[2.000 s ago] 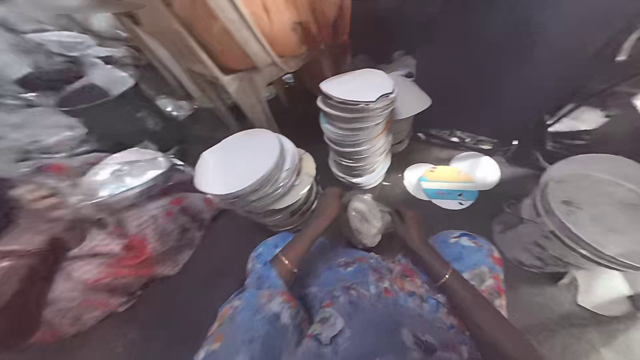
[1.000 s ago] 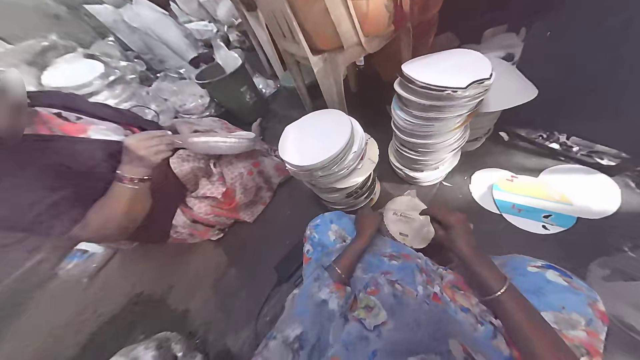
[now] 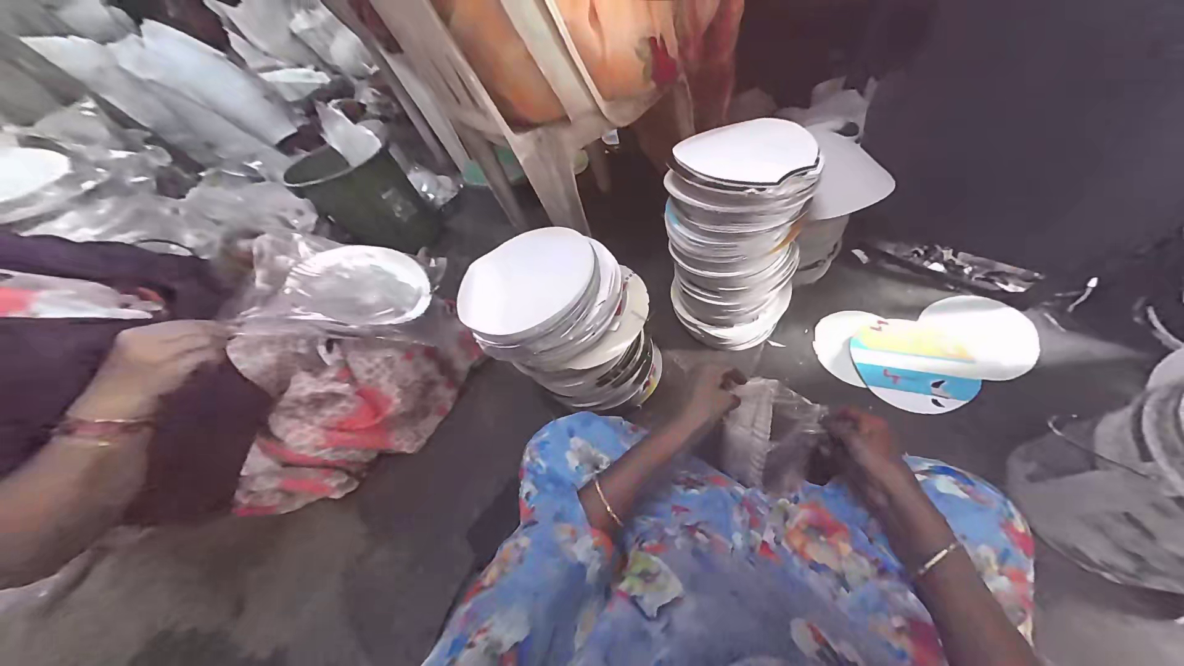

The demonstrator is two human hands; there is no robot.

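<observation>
Between my hands, above my lap, a crumpled clear plastic bag (image 3: 760, 427) is stretched. My left hand (image 3: 710, 396) grips its left top edge. At its right side is my right hand (image 3: 865, 442), with fingers bent around the plastic. Just beyond my left hand stands a leaning stack of round white discs (image 3: 532, 287). A taller stack of such discs (image 3: 740, 240) rises behind the bag. Several loose discs (image 3: 980, 338), one printed blue and yellow, lie overlapping on the floor to the right. What the bag holds inside is too blurred to tell.
At the left, a co-worker's hand (image 3: 157, 361) holds clear plastic by a shiny round plate (image 3: 356, 285). Behind are a dark green bucket (image 3: 361, 185), piled plastic sheets (image 3: 166, 83) and a plastic chair (image 3: 546, 139). A plastic-wrapped round stack (image 3: 1124, 462) stands at the right edge.
The round, printed piece seen between my hands a second ago no longer shows; plastic is now stretched there. The co-worker's plate now lies on or in clear plastic. The view has shifted.
</observation>
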